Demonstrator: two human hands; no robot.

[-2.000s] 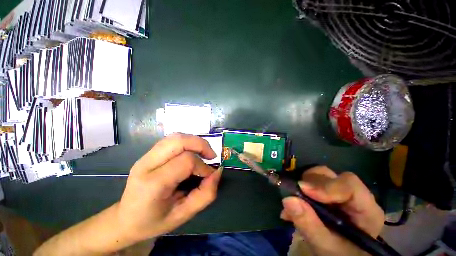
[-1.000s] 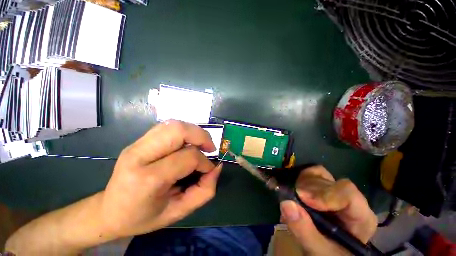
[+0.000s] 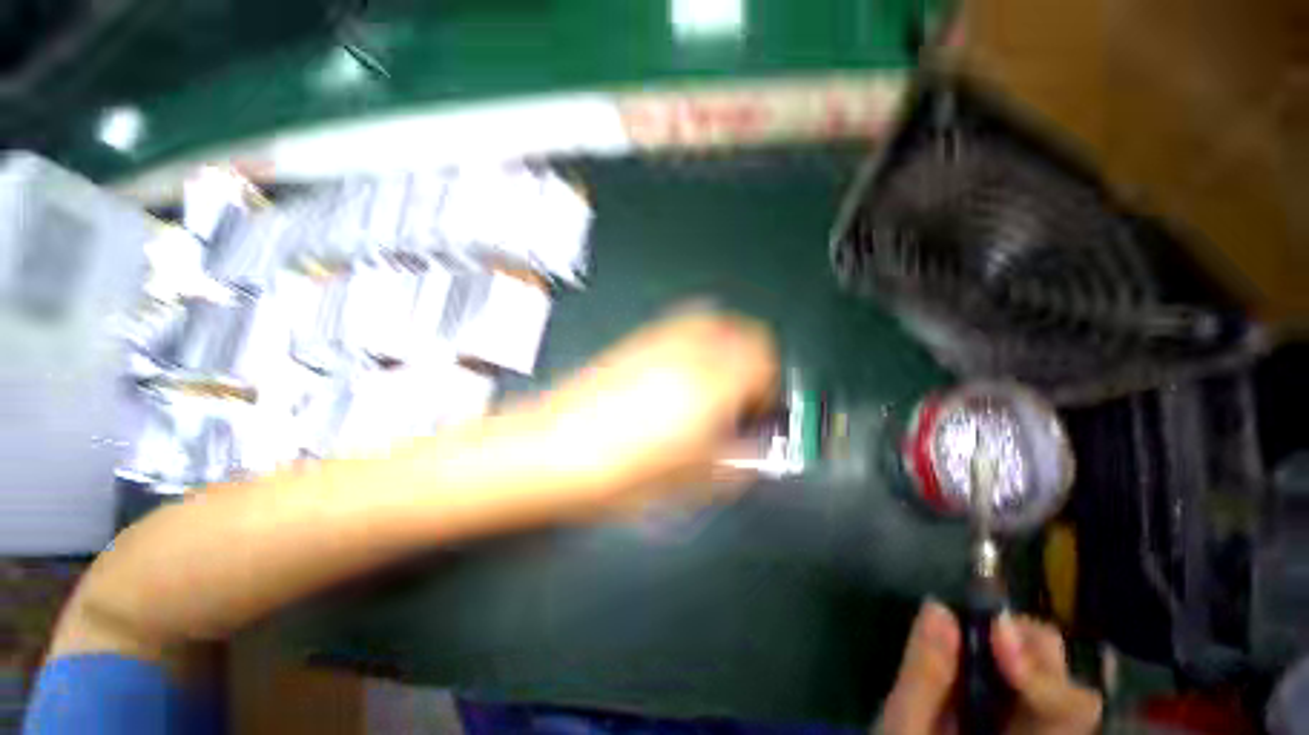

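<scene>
My left hand (image 3: 682, 395) is badly blurred, at the centre over the work; whether it holds anything is hidden. A sliver of the green circuit board (image 3: 813, 428) and a white edge, perhaps the LCD module (image 3: 782, 438), show just right of its fingers. My right hand (image 3: 1012, 682) is at the lower right, cut off by the bottom edge, and holds the soldering iron (image 3: 982, 653) by its black handle. The iron points up, its tip in the metal wool of the red-and-white tin (image 3: 1055, 467).
Blurred stacks of white LCD modules (image 3: 416, 309) stand at left, beside a large white box (image 3: 55, 373). A black fan (image 3: 1005, 259) stands at upper right, before a brown box (image 3: 1163, 115). A green conveyor (image 3: 531, 50) runs behind a pale rail (image 3: 460, 137). Black equipment (image 3: 1177, 517) is right of the tin.
The view has shifted to take in more of the bench's back. The iron has moved from the board into the tin. My left hand is now blurred and covers most of the work.
</scene>
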